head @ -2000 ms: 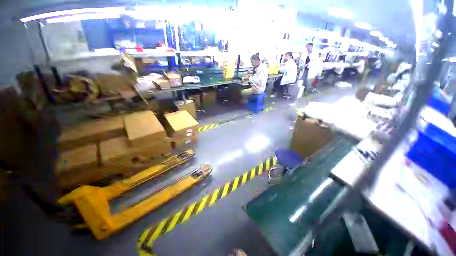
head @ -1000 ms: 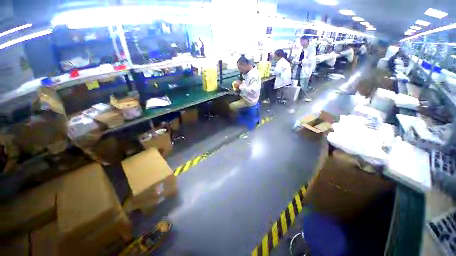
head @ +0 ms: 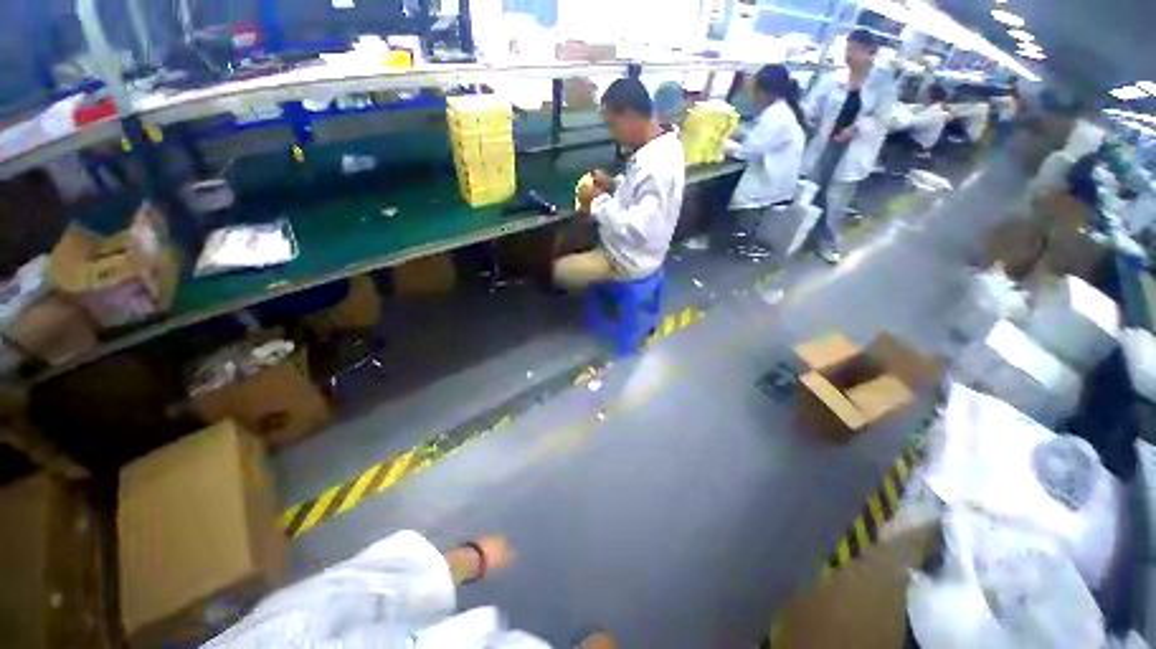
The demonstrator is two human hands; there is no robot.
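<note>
My left hand (head: pixel 496 555) shows at the bottom centre, blurred, beyond a white sleeve and a dark wristband. Nothing is visible in it, but its fingers are unclear. My right hand (head: pixel 596 642) is mostly cut off by the bottom edge, with only a small blurred patch showing. Neither hand visibly touches anything. An open brown carton (head: pixel 866 389) lies on the floor ahead, its flaps spread. A large closed carton (head: pixel 190 526) stands at the lower left.
A green bench (head: pixel 368 209) along the left bears stacked yellow boxes (head: pixel 482 150). A person (head: pixel 638 197) sits at it on a blue stool (head: pixel 624 312); others are beyond. Whitish plastic bags (head: pixel 1021 507) lie at right. Yellow-and-black lines (head: pixel 361 492) edge the grey aisle.
The view has moved forward and turned down. The bench, seated person and open carton look nearer. The pallet jack has left view. My sleeve and left hand have come into view.
</note>
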